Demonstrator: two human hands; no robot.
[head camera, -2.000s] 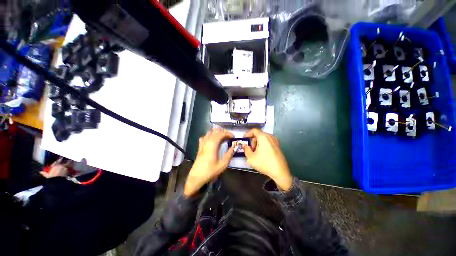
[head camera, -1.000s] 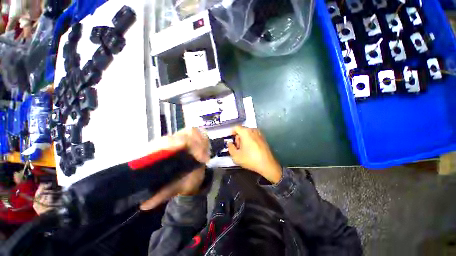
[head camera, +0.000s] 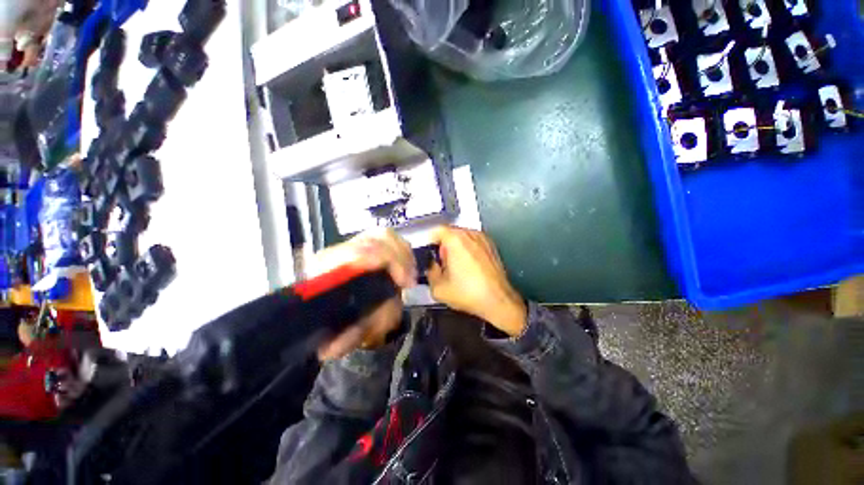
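Note:
My left hand (head camera: 374, 270) is closed around the front end of the black electric screwdriver (head camera: 294, 317), which lies slanted from lower left, its red strip up. My right hand (head camera: 474, 275) holds a small black housing (head camera: 425, 260) on the white work sheet (head camera: 466, 204). The screwdriver's front end is at the housing; the bit and the housing's face are hidden by the fingers. The white screw feeder (head camera: 332, 142) stands just beyond the hands.
A blue bin (head camera: 758, 227) at right holds rows of assembled units (head camera: 690, 142). Black housings (head camera: 142, 180) lie on a white board (head camera: 223, 189) at left. A clear plastic bag (head camera: 512, 43) lies behind on the green bench top (head camera: 559, 180). Another person's red clothing (head camera: 38, 384) shows at lower left.
My left hand has left the housing and taken the screwdriver, bringing it down from above the feeder to the housing. My right hand has stayed at the housing. The view has shifted.

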